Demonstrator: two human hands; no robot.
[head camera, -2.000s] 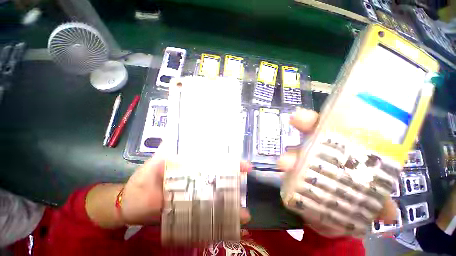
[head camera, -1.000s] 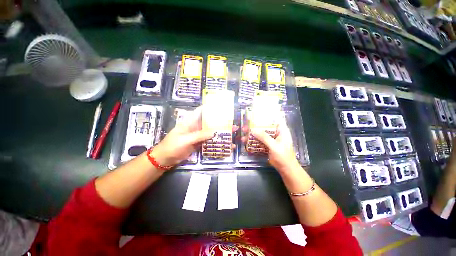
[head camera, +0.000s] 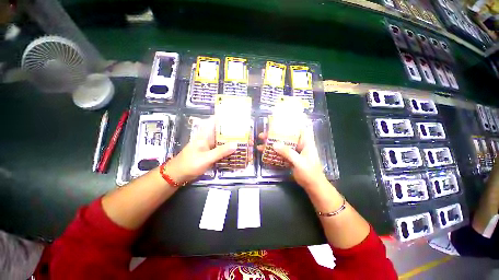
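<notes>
My left hand (head camera: 201, 150) is shut on a keypad phone (head camera: 233, 156), held upright with its keys and glaring screen facing me. My right hand (head camera: 304, 160) is shut on a second keypad phone (head camera: 276, 156), tilted slightly, its screen also washed out by glare. Both phones are above the near row of the clear blister tray (head camera: 127, 158). In the far row lie one phone back side up (head camera: 163, 76) and several yellow-framed phones face up (head camera: 207, 82). Another phone back (head camera: 151, 143) lies in the near left pocket. Glare and my hands hide parts of the near row.
Two white slips (head camera: 215, 209) lie below the tray. A red pen (head camera: 113, 142), a white pen (head camera: 100, 141) and a desk fan (head camera: 53, 59) stand left. A neighbouring tray of phone backs (head camera: 398, 158) lies right. Another person's arm (head camera: 488, 199) is at the right edge.
Since the oldest frame, both phones have moved from close to the camera down over the tray, and the white slips have come into view. Over the last second the hands have barely moved.
</notes>
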